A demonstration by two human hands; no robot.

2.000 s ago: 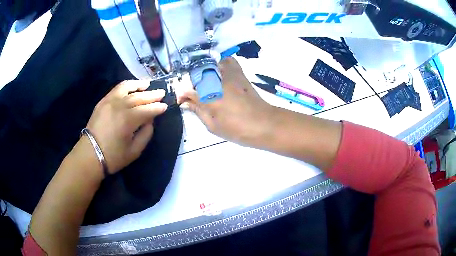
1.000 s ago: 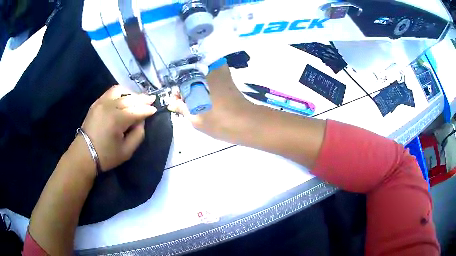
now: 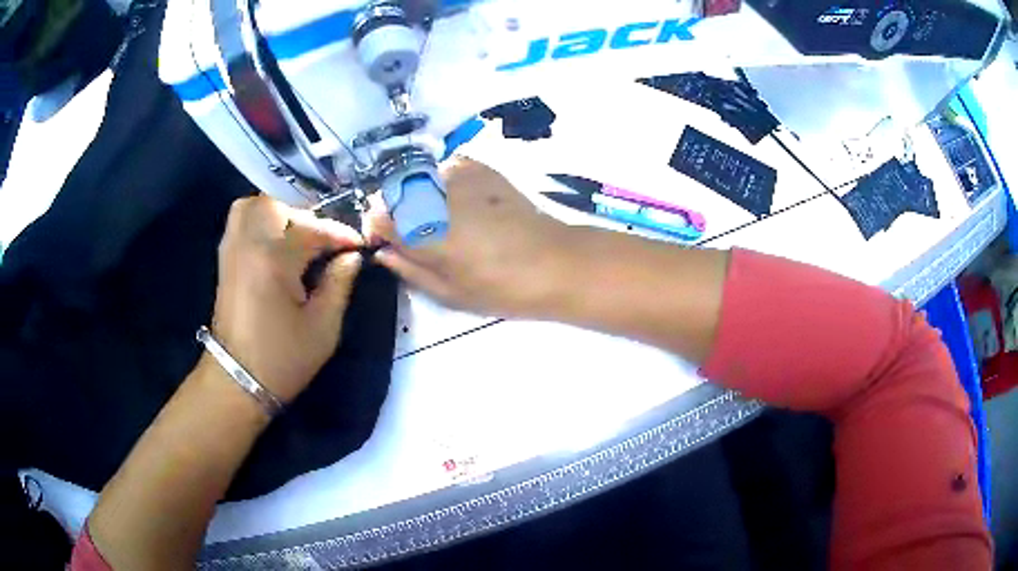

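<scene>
The black fabric (image 3: 335, 402) lies on the white table left of and below the needle area of the sewing machine head (image 3: 324, 78). My left hand (image 3: 279, 284) pinches the fabric's edge between thumb and fingers, just in front of the presser foot (image 3: 344, 204). My right hand (image 3: 474, 240) holds the same edge from the right, its fingertips close to the left ones. The blue-grey cylinder (image 3: 416, 210) stands above my right fingers and hides part of them. The needle tip cannot be made out.
Thread snips (image 3: 653, 212) with pink and light-blue handles lie right of my right hand. Printed black labels (image 3: 723, 171) lie beyond them, with more (image 3: 893, 199) at the right. Small black pieces (image 3: 522, 117) lie behind. A ruler strip (image 3: 536, 482) follows the near table edge.
My left hand has turned, and its thumb and fingers now pinch the fabric edge, slightly nearer to me. My right fingertips have come to the same edge. The view has shifted a little.
</scene>
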